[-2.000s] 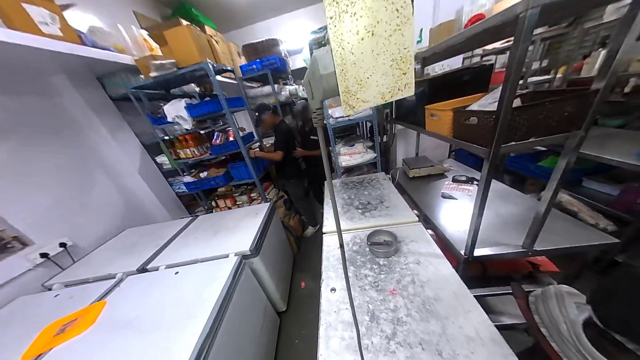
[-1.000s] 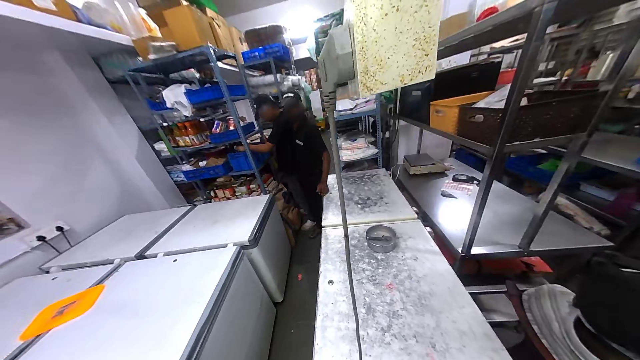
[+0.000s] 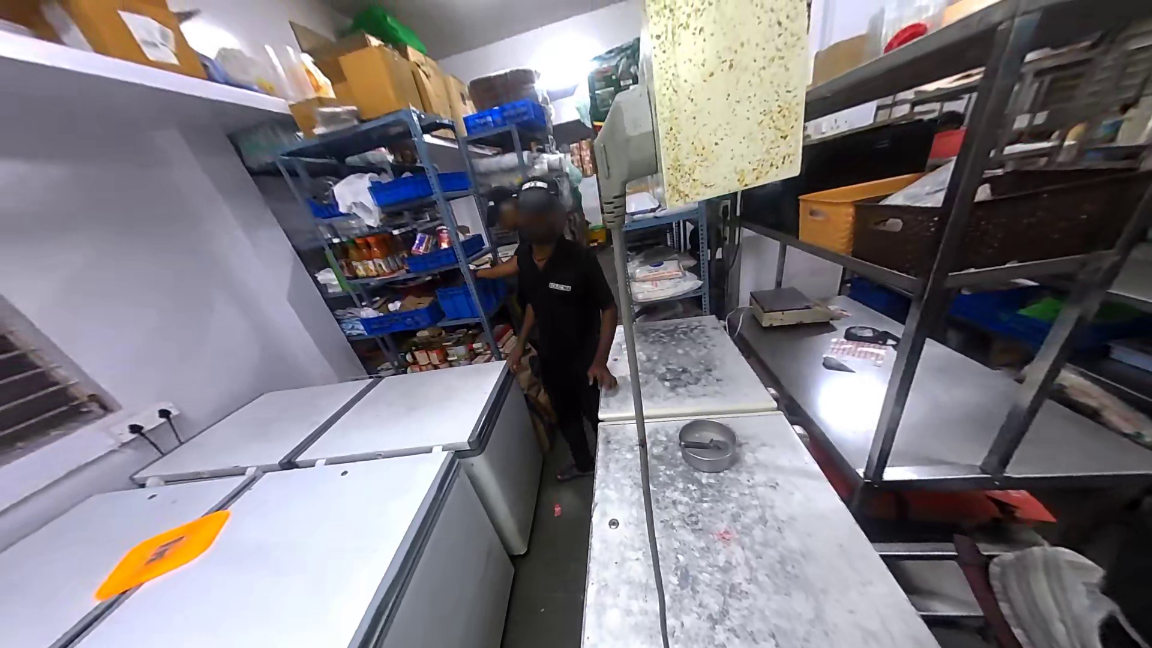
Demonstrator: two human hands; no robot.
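Observation:
Neither my left hand nor my right hand shows in the head view. Below me on the right is a chest freezer's stained white lid (image 3: 720, 558), bearing a round metal bowl (image 3: 707, 446) with a small utensil in it. A grey cable (image 3: 641, 450) hangs down in front of that lid from a grey plastic housing (image 3: 627, 148) beside a speckled yellow sheet (image 3: 733, 99). White chest freezers (image 3: 270, 558) stand at the left, with an orange plastic lid or tray (image 3: 164, 555) lying on top.
A person in black (image 3: 567, 315) stands in the narrow aisle (image 3: 549, 558), another person partly behind. Blue metal shelving (image 3: 418, 180) with blue crates and jars rises behind them. At right, a steel table (image 3: 837, 396) carries a weighing scale (image 3: 792, 307) and tape; a steel rack (image 3: 936, 243) stands over it.
The person in black has come forward between the freezers and now faces this way, one hand at the right freezer's edge. The second person remains by the shelving.

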